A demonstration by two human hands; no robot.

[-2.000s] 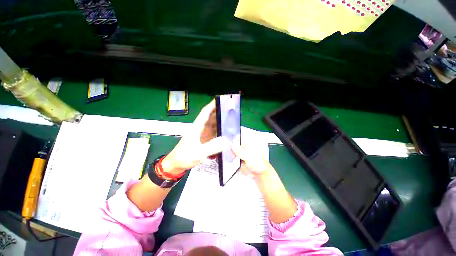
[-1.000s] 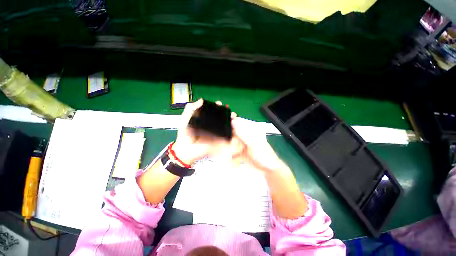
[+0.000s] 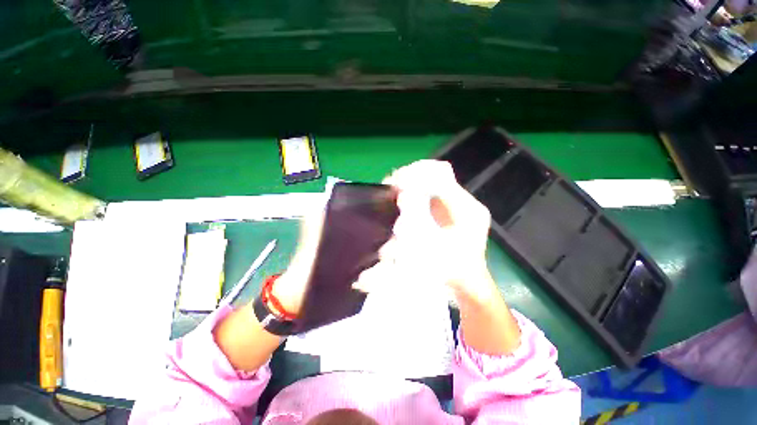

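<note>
A smartphone (image 3: 349,253) with its dark glossy face up is held above the white paper sheets (image 3: 390,344). My left hand (image 3: 305,270) holds it from the left and below, mostly hidden behind the phone. My right hand (image 3: 436,228) is over the phone's right side, its fingers bent at the upper right edge and its lower fingers over the face. The right hand is overexposed; whether it pinches a film or tab cannot be told.
The black phone tray (image 3: 573,249) lies at right, with phones in some pockets. Several phone units (image 3: 300,158) lie on the green strip. At left are a record sheet (image 3: 124,299), a yellow-edged pad (image 3: 202,270), a thin silver stick (image 3: 253,267) and an orange-handled screwdriver (image 3: 51,336).
The phone has turned from a narrow, edge-on tilt to showing its broad dark face. My right hand has moved up to its upper right edge. The view has shifted slightly.
</note>
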